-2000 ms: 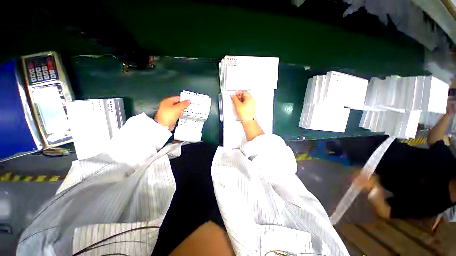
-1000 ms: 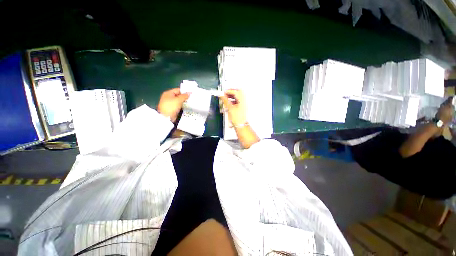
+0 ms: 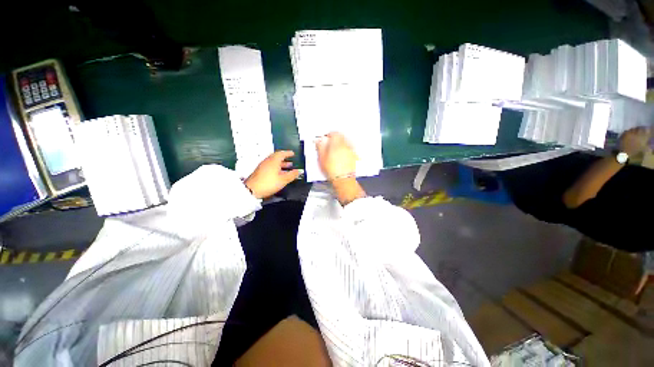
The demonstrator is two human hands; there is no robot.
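Stacked thin white boxes (image 3: 337,61) lie in a column in front of me on the green bench, with small dark print near the upper left corner of the far one. My right hand (image 3: 335,156) is on the nearest box, fingertips down on its left part; whether a label is under them cannot be told. A long white label strip (image 3: 247,107) with rows of faint print lies flat to the left of the column. My left hand (image 3: 272,174) is at the strip's near end, fingers apart, holding nothing visible, close to the column's near left corner.
A leaning stack of labelled white boxes (image 3: 122,165) stands at left beside the bench scale (image 3: 46,115). More white box stacks (image 3: 477,86) stand at right. A person in black (image 3: 595,193) is at the right edge. Brown cartons (image 3: 566,308) are on the floor.
My left hand has let go of the label strip, which now lies extended on the bench. My right hand has moved from the strip onto the nearest box. The view has shifted.
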